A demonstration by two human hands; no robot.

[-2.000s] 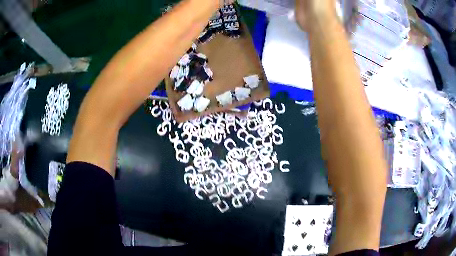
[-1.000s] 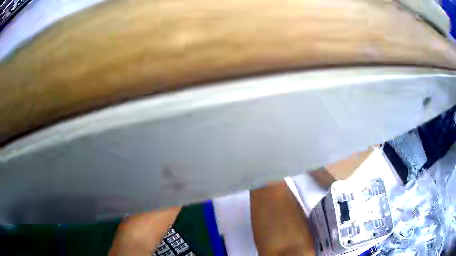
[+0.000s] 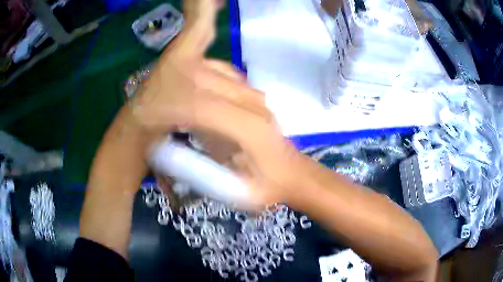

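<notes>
My right hand [image 3: 248, 129], blurred, reaches in from the right and grips a white flat block [image 3: 201, 172], probably a housing, tilted low over the clips. My left hand [image 3: 179, 71] is blurred above and left of it, overlapping my right fingers; whether it holds anything cannot be told. The white U-shaped clips [image 3: 242, 242] lie in a loose pile below the block. The brown tray is mostly hidden by the hands.
A partly filled housing [image 3: 158, 26] stands on the green mat. Stacked white housings [image 3: 375, 33] stand on the blue-edged white surface [image 3: 287, 60]. More housings [image 3: 427, 179] and tangled cables [image 3: 474, 148] are at right. A playing card [image 3: 343, 269] lies near the front.
The large pale surface and forearm that blocked the view are gone, and the bench shows again. Both hands now meet over the tray area, my right hand with a white block in it.
</notes>
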